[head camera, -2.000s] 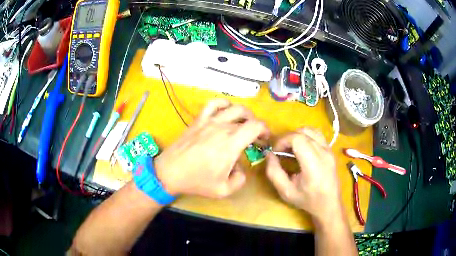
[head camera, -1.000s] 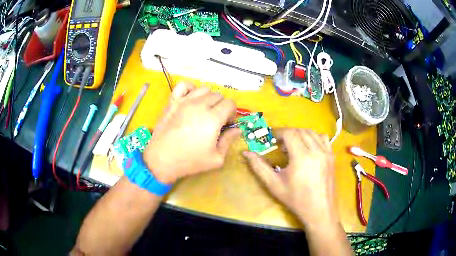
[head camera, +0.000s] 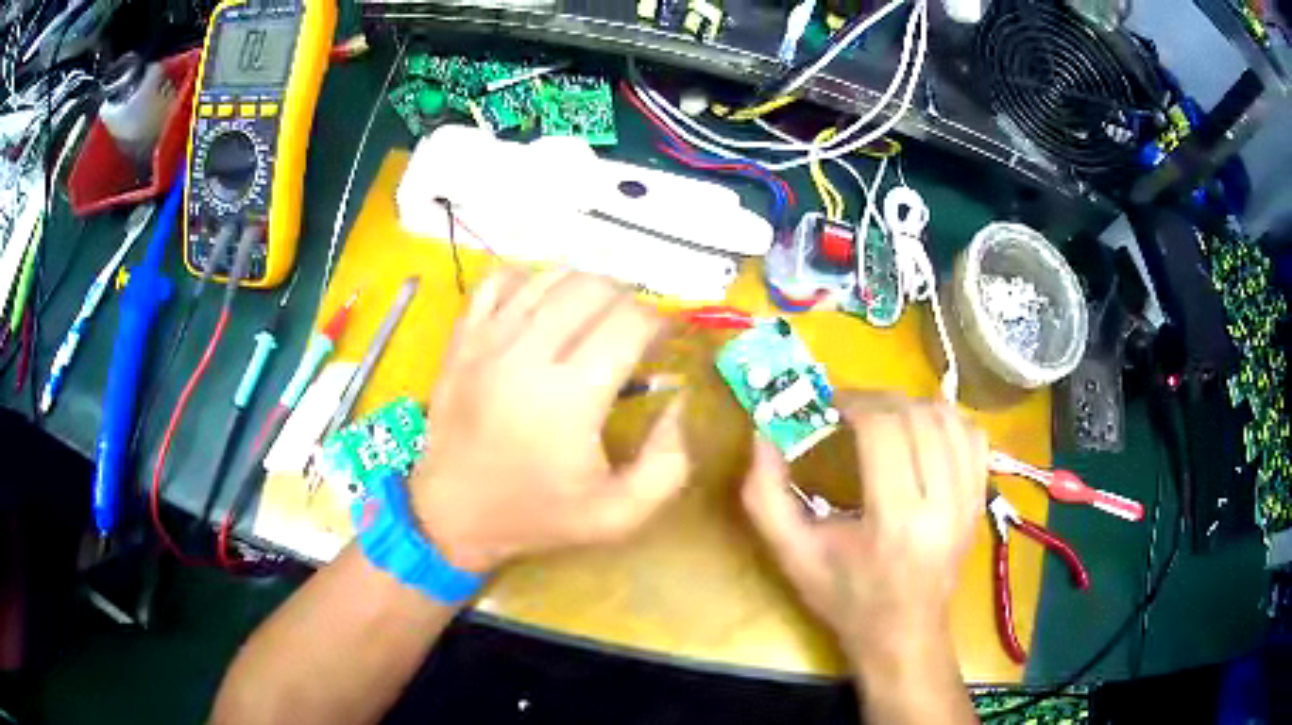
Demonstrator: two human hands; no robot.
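A small green circuit board (head camera: 779,390) with white and dark parts faces up over the mat, right of centre. My right hand (head camera: 893,517) has its thumb and fingers at the board's lower edge and grips it there. A thin white cable end shows under that hand, by the thumb. My left hand (head camera: 546,411), with a blue band at the wrist, is left of the board and does not touch it. Its thumb and fingers are spread around a small, blurred dark item; whether they grip it is unclear. A red lead (head camera: 713,319) lies just above the board.
Yellow mat (head camera: 638,609). On the left are a second board (head camera: 376,446), probes (head camera: 255,371) and a yellow multimeter (head camera: 252,142). Behind is a white housing (head camera: 595,213). On the right are a tub of scraps (head camera: 1017,305), a brush (head camera: 1073,489) and red-handled nippers (head camera: 1009,567).
The board, earlier mostly covered between both hands, now shows face up and has moved right with my right hand. My left hand has opened wider and drawn away from it.
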